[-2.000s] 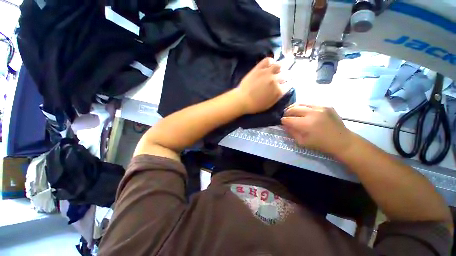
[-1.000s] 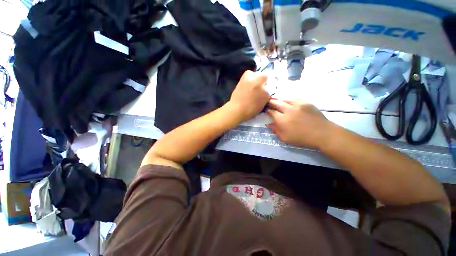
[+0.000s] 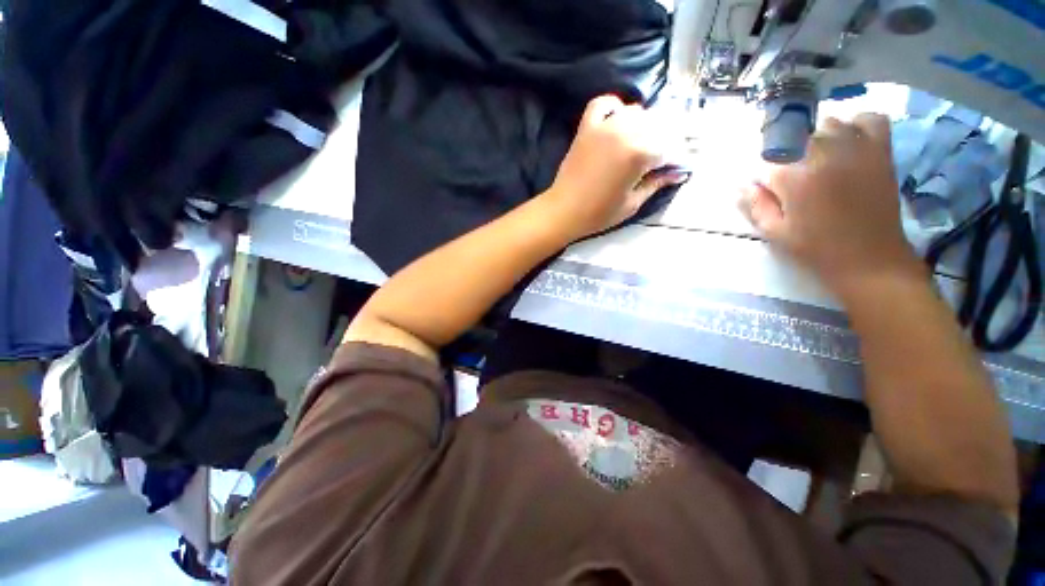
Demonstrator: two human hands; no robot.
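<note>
The black garment point(image 3: 458, 160) lies spread on the white machine table, left of the needle area. My left hand point(image 3: 613, 166) holds a small edge of the black cloth between thumb and fingers, just below and left of the presser foot point(image 3: 720, 78). My right hand point(image 3: 831, 195) is raised to the right of the needle area, blurred, off the garment; its fingers are partly behind the round part of the sewing machine head point(image 3: 882, 57), and whether it holds anything cannot be told.
Black shears point(image 3: 1003, 252) and light grey-blue cloth pieces point(image 3: 945, 160) lie at the right. A black garment pile point(image 3: 126, 103) with white strips is at the left. Dark and pale cloth point(image 3: 172, 395) hangs low at the left. A measuring tape point(image 3: 688, 321) runs along the table's front edge.
My right hand has left the cloth beside my left hand and moved right and up. My left hand stays at the cloth edge. The camera view has shifted.
</note>
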